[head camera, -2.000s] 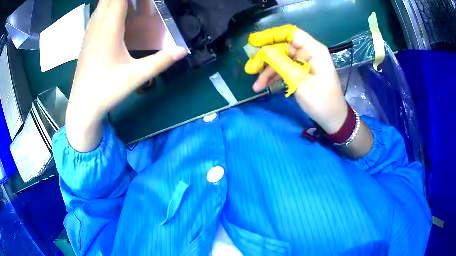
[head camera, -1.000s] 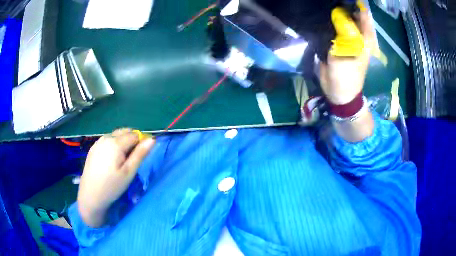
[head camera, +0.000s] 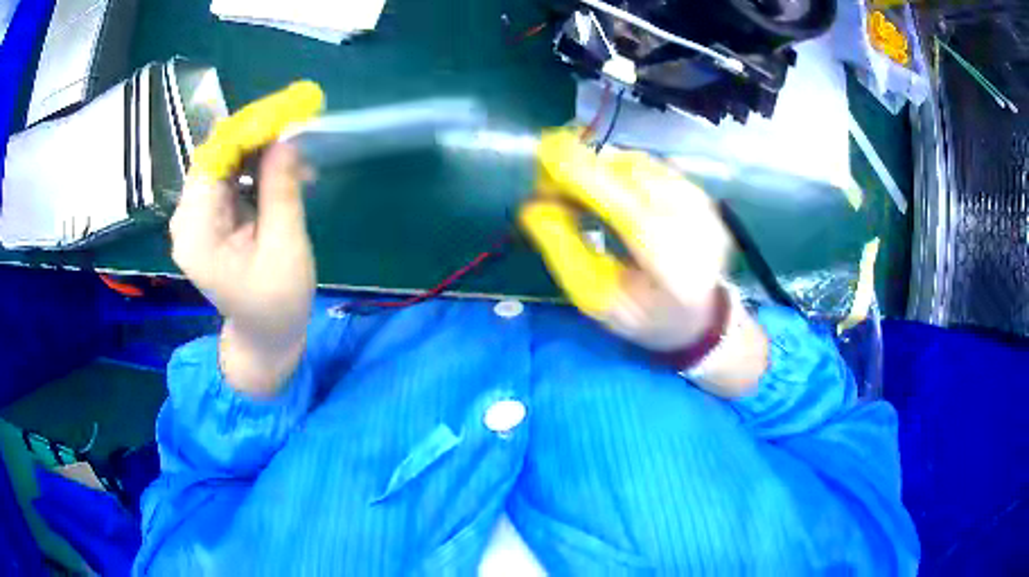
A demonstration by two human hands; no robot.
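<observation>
A thin shiny piece (head camera: 395, 116), blurred, spans between my two hands above the green bench; whether it is glass or film I cannot tell. My left hand (head camera: 254, 209), with a yellow finger cot, pinches its left end. My right hand (head camera: 632, 231), with yellow finger cots, is at its right end; that grip is blurred. The black optical engine housing (head camera: 677, 56) lies behind my right hand, at the top, on a white mat (head camera: 807, 130). Its round lens (head camera: 784, 9) is cut by the top edge. Red wire (head camera: 457, 274) runs to the bench's front edge.
Upright mirror stack (head camera: 85, 169) stands at the left, a long white stack (head camera: 68, 62) behind it. White sheets (head camera: 305, 14) lie at the top. A clear tray with yellow contents (head camera: 888, 40) is at the back right. Clear plastic (head camera: 818, 295) and tape (head camera: 867, 282) are at the front right.
My left hand has risen from the bench's front edge and now holds the thin piece. My right hand has moved left and down from beside the housing to the thin piece.
</observation>
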